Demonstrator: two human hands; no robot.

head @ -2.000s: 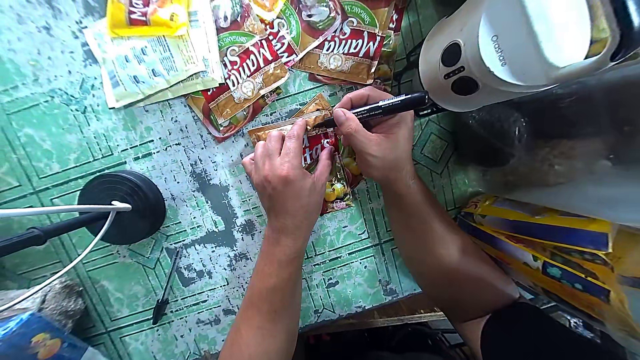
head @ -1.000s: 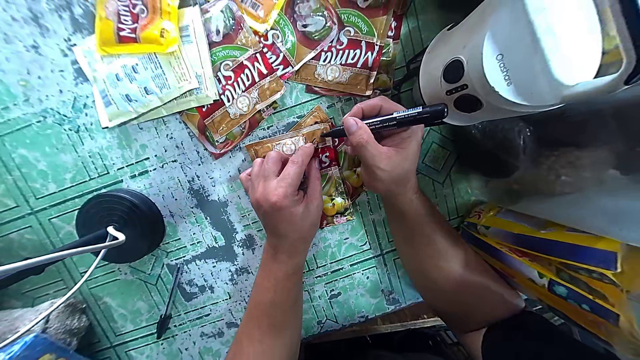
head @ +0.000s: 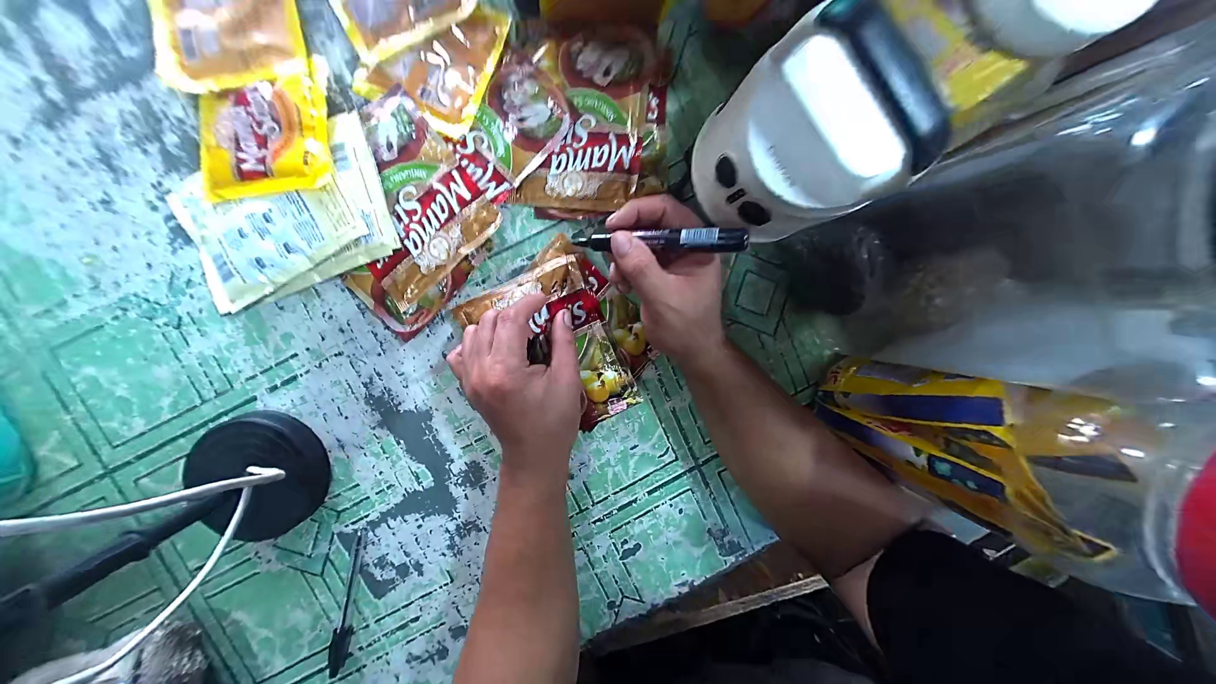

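Observation:
My right hand (head: 670,285) holds a black marker pen (head: 665,239), its tip pointing left just above the seasoning sachets. My left hand (head: 521,375) rests on a brown and red Mama Sita's sachet (head: 608,380), thumb and fingertips on its upper part. A second such sachet lies partly beneath it, toward my right hand. Beyond my hands are more Mama Sita's sachets (head: 579,142), overlapping in a loose pile. Yellow sachets (head: 266,133) and pale printed packets (head: 285,228) lie at the upper left.
A round black base (head: 256,475) with a white cable stands at the left. A thin black pen (head: 344,608) lies near it. A white appliance (head: 788,142) stands at the upper right, and yellow and blue packets (head: 940,437) lie at the right beside clear plastic (head: 1092,323).
The marker has moved off the brown top strip of the sachet under my left hand; its tip now hovers farther up. The view has shifted a little.

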